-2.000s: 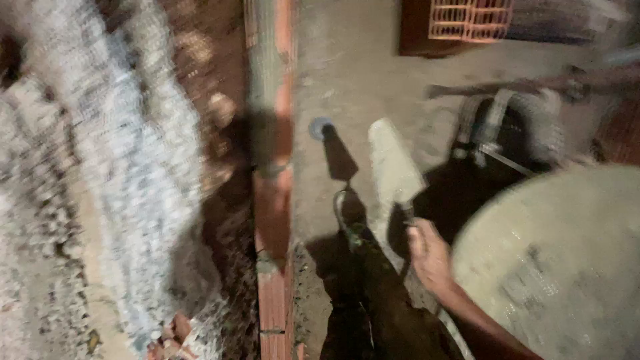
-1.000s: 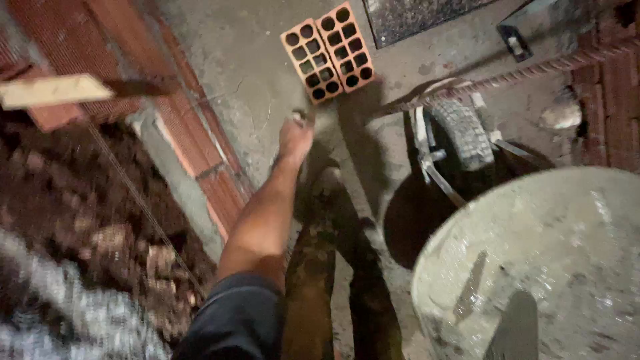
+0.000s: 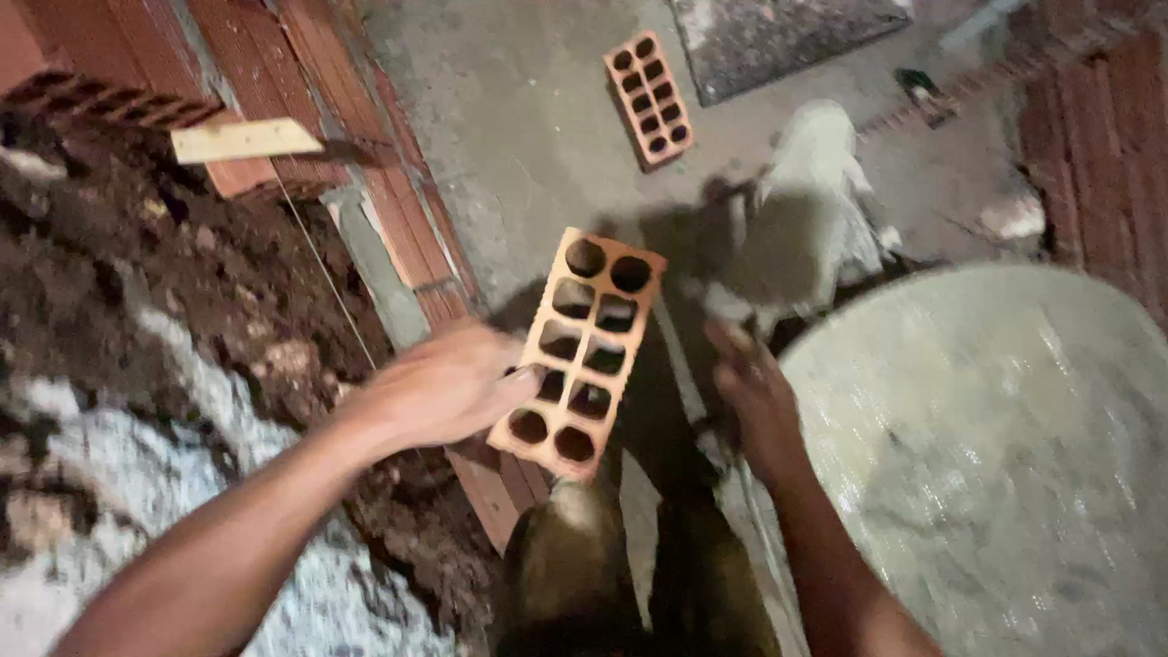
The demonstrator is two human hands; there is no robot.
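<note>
My left hand grips a hollow clay brick by its left side, thumb at one of the holes; the brick's holed end faces up toward me. To its right, my right hand is closed on the handle of a mortar-coated masonry trowel, whose blade points up and away. A large round container of wet mortar lies beside my right forearm. On the floor ahead rests a second hollow clay brick, apart from both hands.
A low brick wall runs along the left, with a wooden strip on it and a string line stretching down from it. Soil and rubble lie beyond the wall. A dark slab is ahead; stacked bricks stand at the right.
My left hand, reaching toward two side-by-side bricks a second ago, now holds one nearer my body; the other stays on the floor. My right hand with the trowel has come into view.
</note>
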